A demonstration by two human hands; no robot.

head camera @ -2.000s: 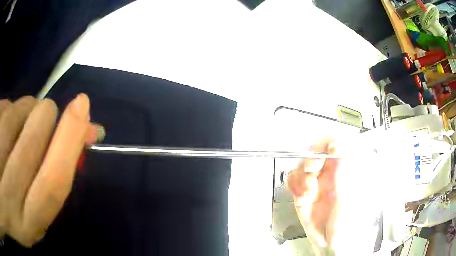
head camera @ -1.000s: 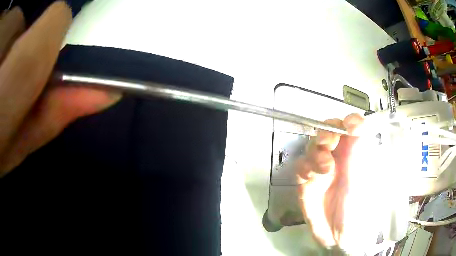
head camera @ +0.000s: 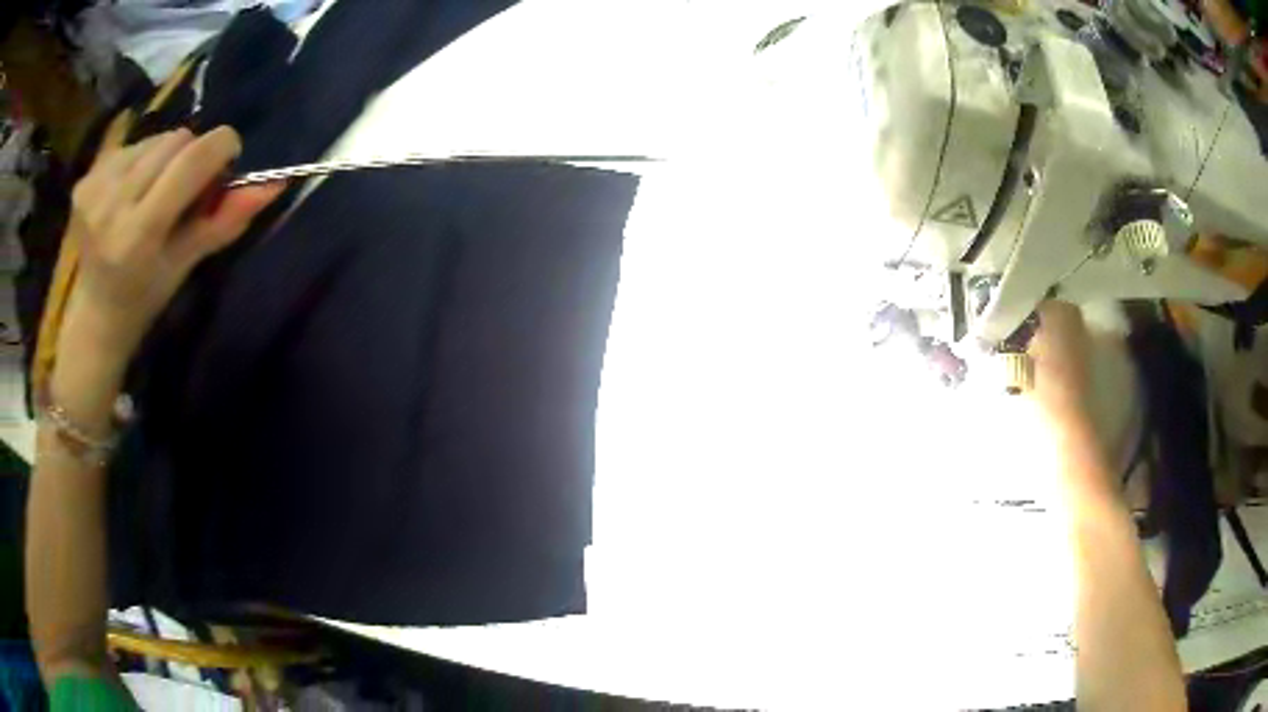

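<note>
A dark navy garment panel (head camera: 417,403) lies flat on the white machine table. My left hand (head camera: 167,202), at the panel's upper left corner, is closed around the red grip of a long thin metal rod tool (head camera: 417,160). The rod points right along the panel's top edge, and its far end fades into glare. My right hand (head camera: 1060,348) is at the right, behind the needle area of the cream-white sewing machine (head camera: 911,153). Its fingers are mostly hidden by the machine head, so I cannot tell what they hold.
Dark cloth and other pieces are piled at the upper left, with a yellow strip (head camera: 59,313) beside my left arm. A dark strip (head camera: 1175,459) hangs right of my right forearm. Strong glare covers the white table (head camera: 779,529) left of my right arm.
The view has shifted, bringing the machine head and whole panel into sight. My right hand is off the rod and behind the machine head; my left hand still holds the rod.
</note>
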